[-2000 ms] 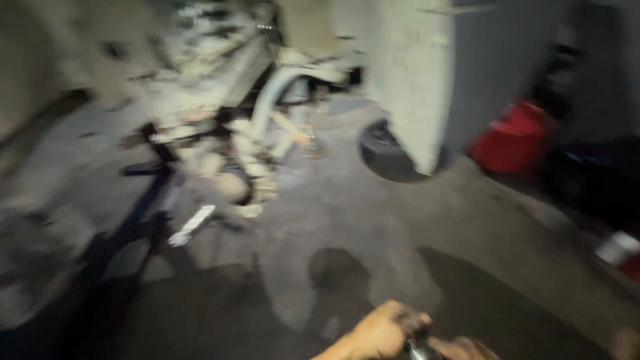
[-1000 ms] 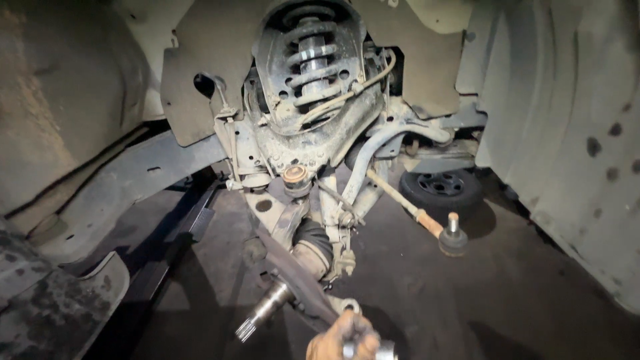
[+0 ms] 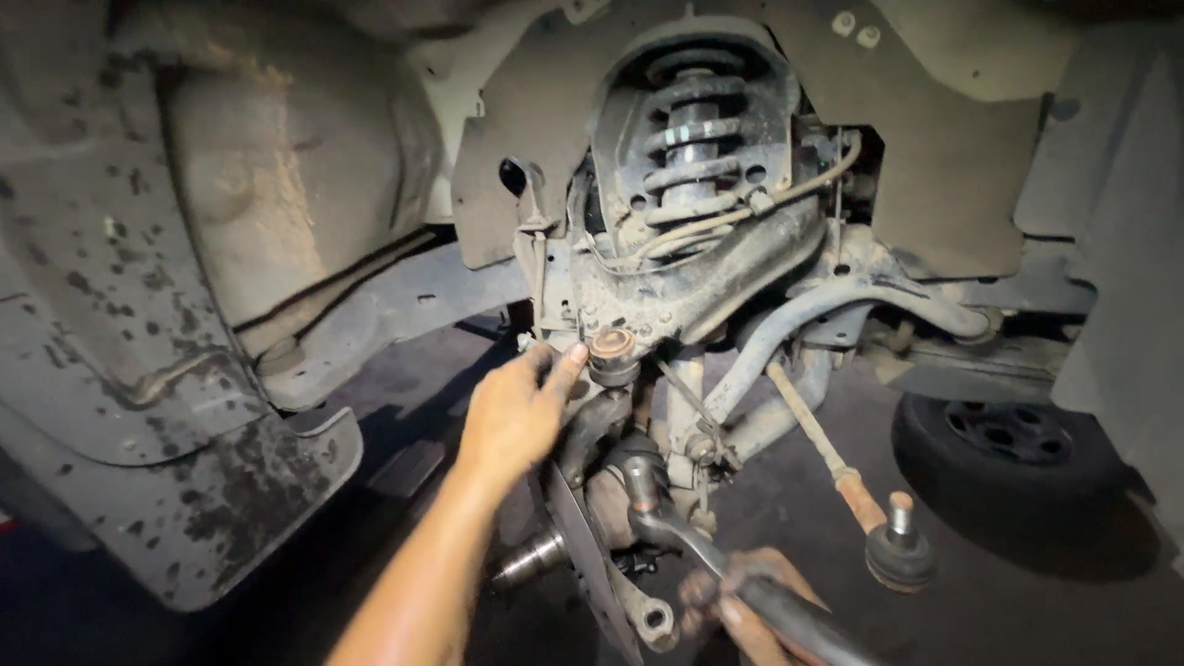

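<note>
In the head view my left hand (image 3: pixel 523 407) reaches up to the upper ball joint (image 3: pixel 612 351), its thumb and fingers around the part just left of the joint; whether it grips anything is unclear. My right hand (image 3: pixel 754 601), low at centre right, is closed on the handle of a ratchet wrench (image 3: pixel 689 546). The socket (image 3: pixel 640 481) on the ratchet's head points upward, close to the steering knuckle (image 3: pixel 597 430). The splined axle shaft end (image 3: pixel 532 560) sticks out to the left below. A tie rod end (image 3: pixel 899 550) hangs to the right, its threaded stud upward.
Above stands the coil spring and shock absorber (image 3: pixel 694 139), with the upper control arm (image 3: pixel 749 277) beneath. A curved stabilizer bar (image 3: pixel 786 310) runs at right. Fender liners flank both sides, a mud flap (image 3: pixel 277 499) at lower left. A wheel (image 3: pixel 1008 462) lies on the floor at right.
The view has swung from the floor into the wheel well. My left hand, out of sight one second ago, is now at the ball joint. The ratchet now shows fully beside the knuckle.
</note>
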